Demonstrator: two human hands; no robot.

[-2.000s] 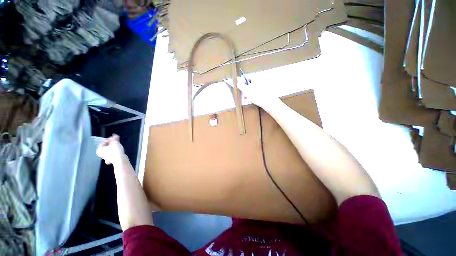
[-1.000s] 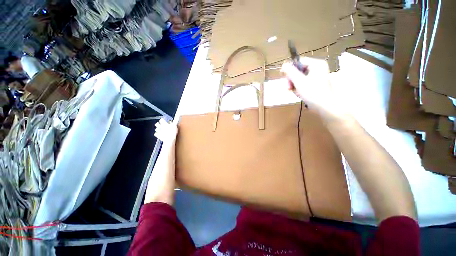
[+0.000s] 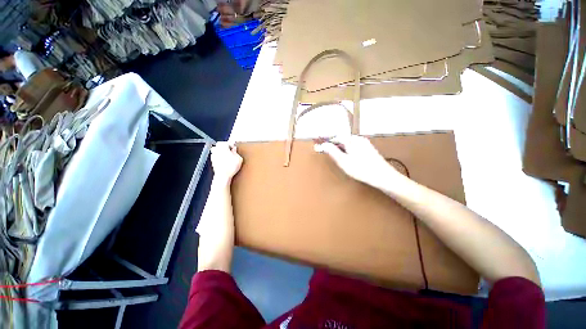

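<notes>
A tan bag panel (image 3: 321, 205) lies flat in front of me. Its handle (image 3: 334, 54) stands up as a tall arch beyond the top edge, with a smaller arch behind it. My left hand (image 3: 226, 159) grips the panel's upper left corner. My right hand (image 3: 350, 157) is at the top edge between the handle ends, fingers bent, covering the closure tab and the right handle end. Something dark shows at its fingertips; the snips cannot be made out clearly. A thin dark cord (image 3: 417, 241) runs from under my right wrist down the panel.
Stacked tan panels (image 3: 385, 58) lie beyond the work, with a small cream label (image 3: 369, 43). More panels (image 3: 546, 109) overlap at the right on the white table (image 3: 498, 193). At the left are a cloth-covered metal-frame trolley (image 3: 96, 173), heaped pale pieces and a blue crate (image 3: 243, 44).
My left hand has come from beside the trolley to the panel's left corner. My right hand, earlier above the panel with the dark snips, has moved down to its top edge.
</notes>
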